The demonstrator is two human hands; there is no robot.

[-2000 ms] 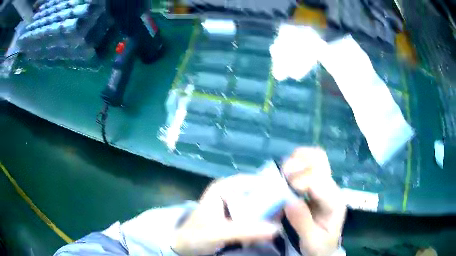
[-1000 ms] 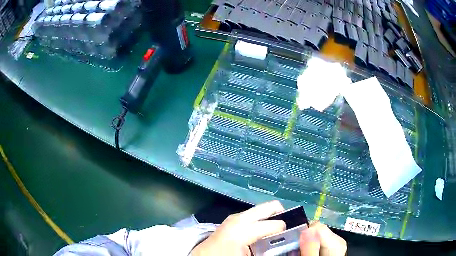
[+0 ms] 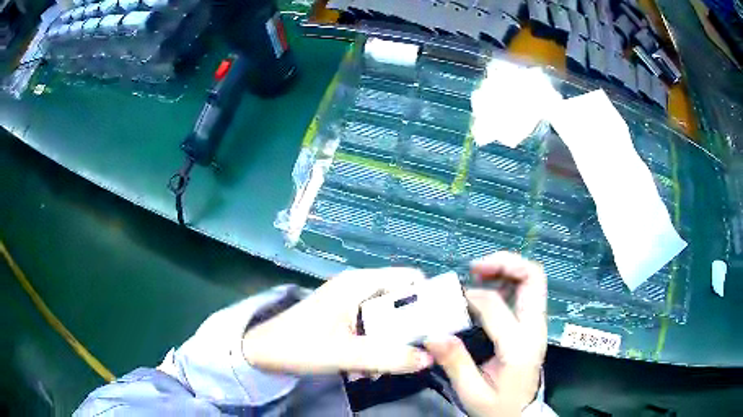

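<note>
A pale, silver-white wrap skin point(image 3: 424, 313) with a small dark oval slot is held between my hands, in front of the bench edge. My left hand point(image 3: 350, 322) grips it from the left, fingers along its top and thumb along its lower edge. My right hand point(image 3: 501, 326) holds its right end, thumb at the lower corner and fingers curled. A dark part shows beside the right fingers; I cannot tell if it is the device body.
A clear blister tray point(image 3: 391, 175) lies ahead. On it are a white crumpled cloth point(image 3: 512, 102) and a long white strip point(image 3: 623, 191). A black heat gun point(image 3: 216, 106) is at left, near stacked trays point(image 3: 122, 41). Grey parts point(image 3: 586, 41) stand in rows at the back.
My hands have risen in the picture since one second ago. The wrap skin has turned and now shows its bright slotted face. The black surface seen above it then is no longer there.
</note>
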